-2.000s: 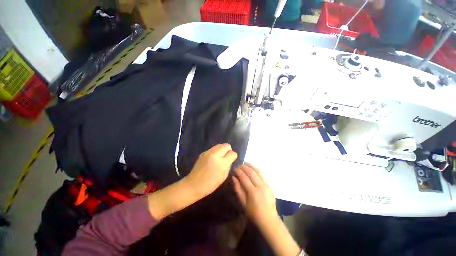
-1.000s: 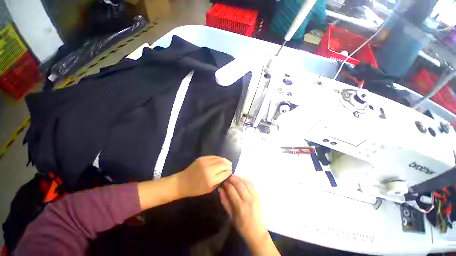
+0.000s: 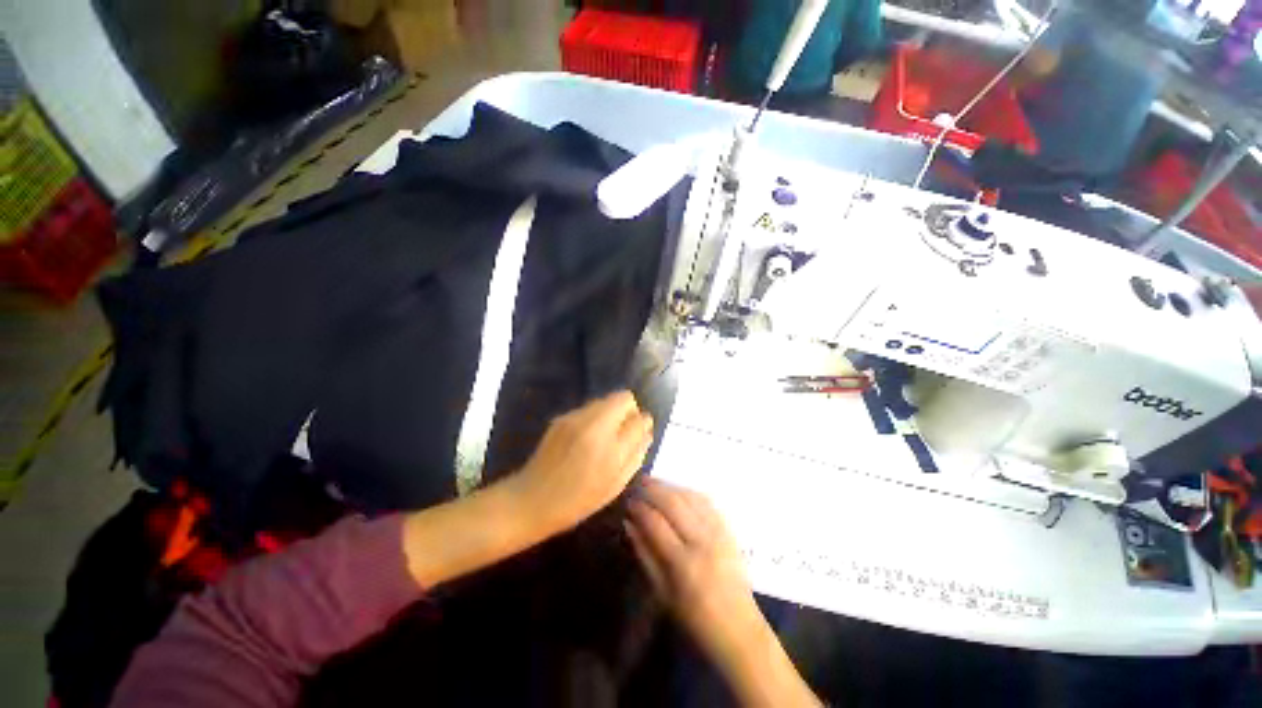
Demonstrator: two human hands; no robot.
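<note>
Black fabric panels (image 3: 318, 311) lie left of the needle and hang over the table's front edge, with a white gap or strip between them. My left hand (image 3: 592, 459) pinches the fabric's right edge in front of the needle. My right hand (image 3: 685, 542) is just below it, fingertips on the same edge; the fingertips are partly hidden in dark fabric. The presser foot and needle area (image 3: 681, 315) of the white sewing machine (image 3: 1024, 297) is at the fabric edge, blurred by glare.
Red-handled snips (image 3: 830, 383) and small dark strips (image 3: 900, 429) lie right of the needle. A pale raised rim (image 3: 533, 94) runs behind. Red crates (image 3: 630, 53) and a person in teal (image 3: 775, 49) are beyond. Black and red fabric (image 3: 125, 581) is heaped lower left.
The camera view has shifted slightly. Both hands still hold the fabric edge; they sit a little higher in the picture than one second ago. The white strip's visible shape has changed slightly.
</note>
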